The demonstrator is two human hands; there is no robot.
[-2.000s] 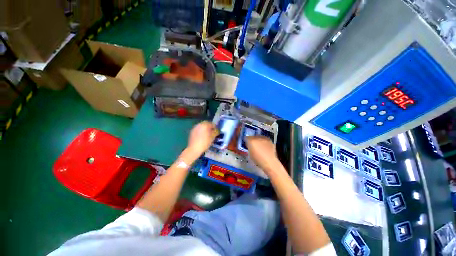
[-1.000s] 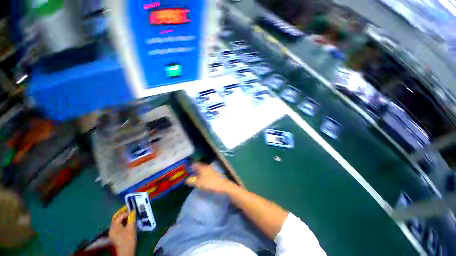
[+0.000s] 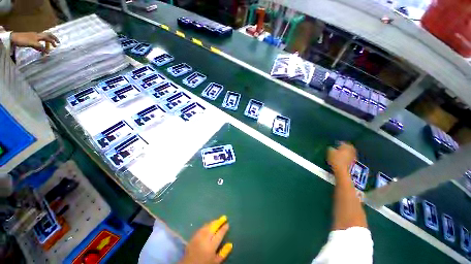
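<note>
My left hand, with yellow finger cots on its fingertips, is over the green bench at the bottom, fingers apart and empty. My right hand is over the conveyor belt, just left of a panel; its fingers are bent and whether they hold anything is hidden. One panel lies alone on the green bench. Rows of panels lie on the white sheet. Another panel sits in the orange-brown fixture on the press base plate at the lower left.
More panels lie spaced along the belt. Stacked sheets stand at the upper left, with another person's hand over them. Packed dark parts line the far ledge. A grey bar crosses the right side. A small piece lies on the bench.
The view has swung right from the press to the bench and belt. My left hand no longer holds the panel it held. My right hand has moved from beside the press out over the belt.
</note>
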